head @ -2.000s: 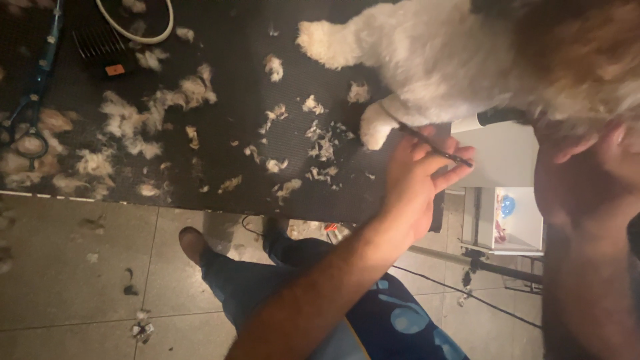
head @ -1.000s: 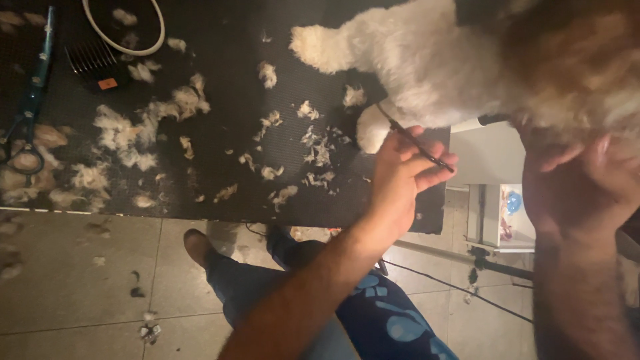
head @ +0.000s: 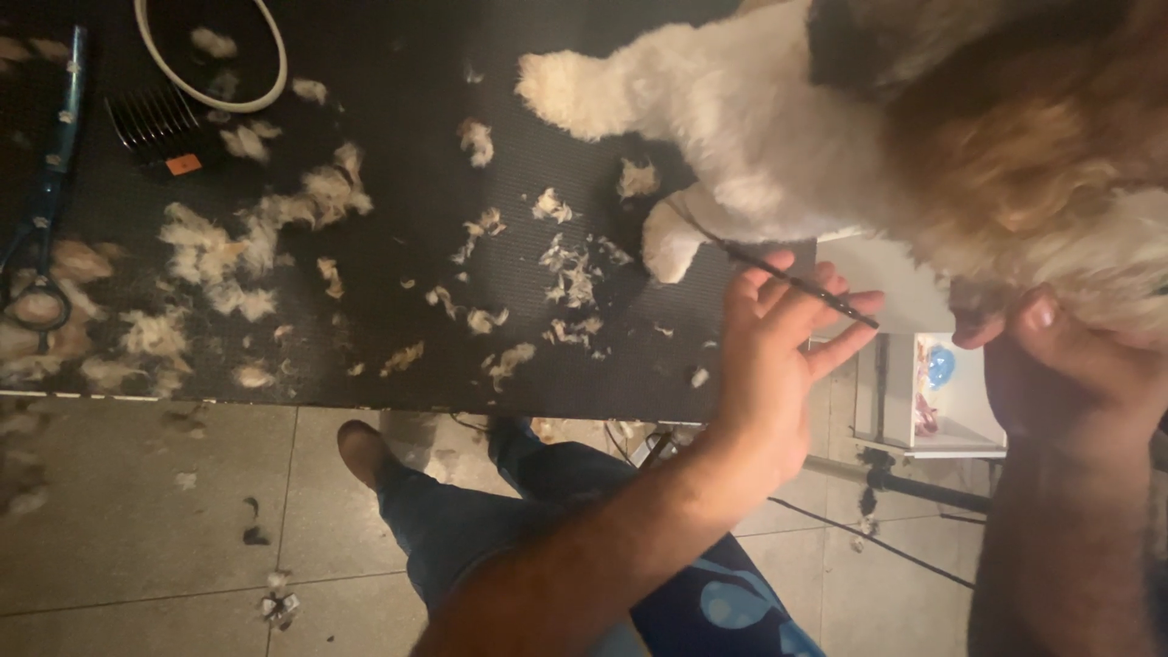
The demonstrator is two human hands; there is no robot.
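Note:
My left hand [head: 776, 338] holds dark grooming scissors [head: 803, 287], seen nearly edge-on, with the thin blades pointing up and left at a small white paw [head: 671, 242] of a dog. Whether the blade tips touch the fur cannot be told. The dog's white, fluffy body [head: 776, 119] lies at the upper right, and another foreleg or hind leg [head: 575, 91] stretches left over the black table. My right hand [head: 1077, 365] grips fur at the lower edge of the brown and white part [head: 1022, 173], thumb on top; its other fingers are partly hidden.
Cut fur tufts [head: 219, 246] are scattered over the black textured table [head: 411, 210]. At its left are blue scissors [head: 55, 173], a clipper comb [head: 155, 123] and a pale ring [head: 278, 68]. A white drawer or tray [head: 958, 438] and a dark bar [head: 931, 488] sit below the right side.
Since one second ago, my left hand and the scissors have shifted slightly right, away from the paw. My right hand keeps its hold at the fur.

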